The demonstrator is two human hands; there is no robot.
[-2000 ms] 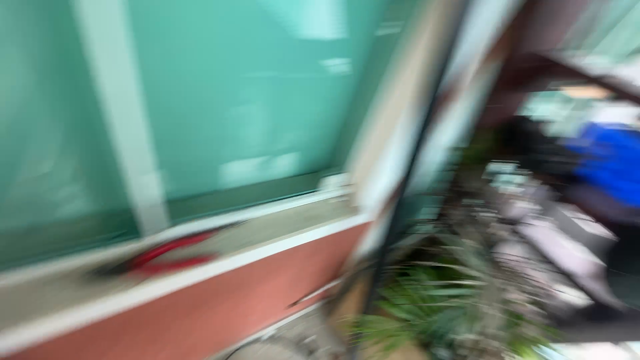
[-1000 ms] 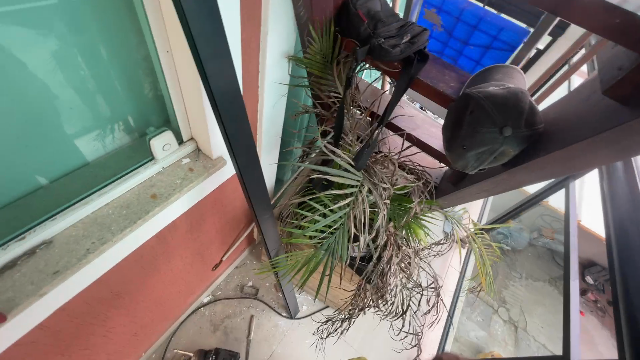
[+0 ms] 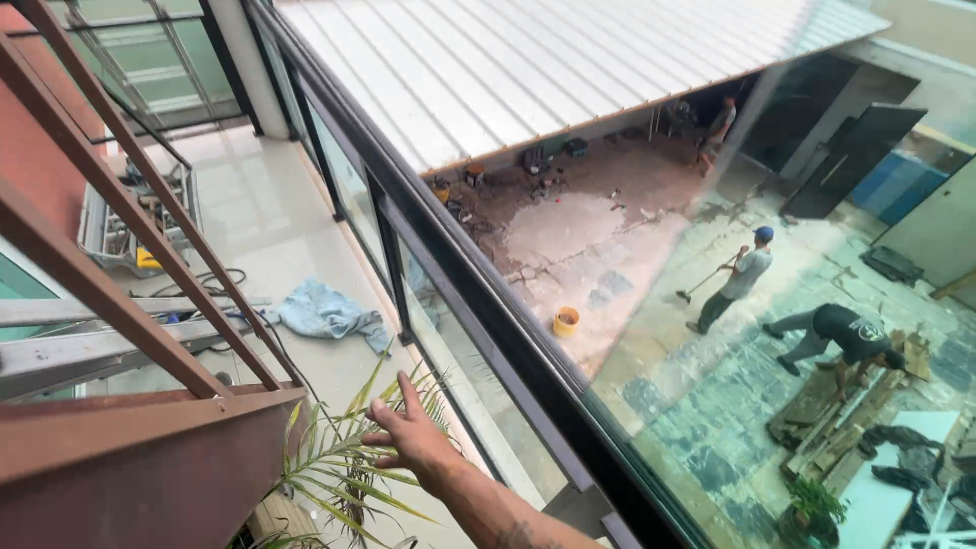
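My right hand [image 3: 419, 442] reaches in from the bottom edge, with its fingers spread and nothing in them. It is over the long narrow leaves of a potted palm [image 3: 335, 465], some green and some dry; whether it touches them I cannot tell. Just right of the hand runs a glass balcony railing with a black metal handrail [image 3: 496, 305]. A crumpled light-blue cloth [image 3: 328, 313] lies on the tiled floor beyond the hand. My left hand is out of view.
Brown stair bars [image 3: 145, 229] and an aluminium ladder [image 3: 114, 343] stand at left, near a grey tool tray [image 3: 137, 213]. Below the railing, one person [image 3: 743, 274] holds a long-handled tool, another [image 3: 846, 335] bends over boards, and a third [image 3: 717, 133] stands under the roof.
The view has swung from the window and the palm to the railing and the yard below. My right hand has come into view.
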